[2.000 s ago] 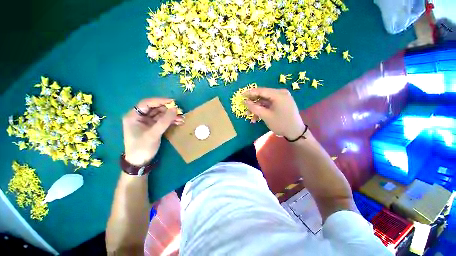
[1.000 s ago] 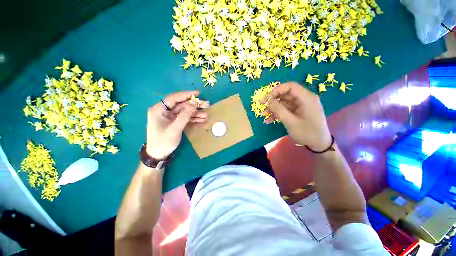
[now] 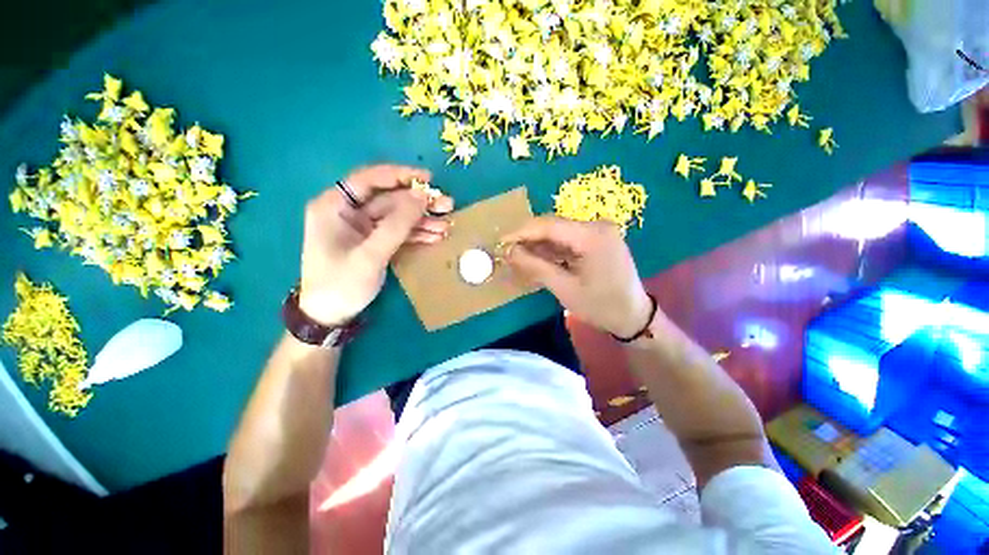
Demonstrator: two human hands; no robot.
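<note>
My left hand (image 3: 363,233), with a ring and a brown wristband, holds a small yellow-and-white piece (image 3: 425,191) at its fingertips, above the left edge of the tan cardboard (image 3: 450,310). My right hand (image 3: 580,271) has thumb and finger pinched beside the round white spot (image 3: 475,266) on the cardboard. A tiny yellow part (image 3: 502,249) seems to be between its fingertips, small and blurred. The pile of small yellow inserts (image 3: 600,197) lies just beyond my right hand.
A large yellow-and-white heap (image 3: 586,76) lies at the top, with several stray pieces (image 3: 727,170) at its lower right. A smaller heap (image 3: 130,201), fine yellow parts (image 3: 46,341) and a white bottle (image 3: 136,351) lie left. Blue crates (image 3: 878,358) and cardboard boxes (image 3: 895,466) stand right.
My right hand has moved left from the yellow insert pile to the white spot on the cardboard. My left hand still holds its piece. The view has shifted slightly.
</note>
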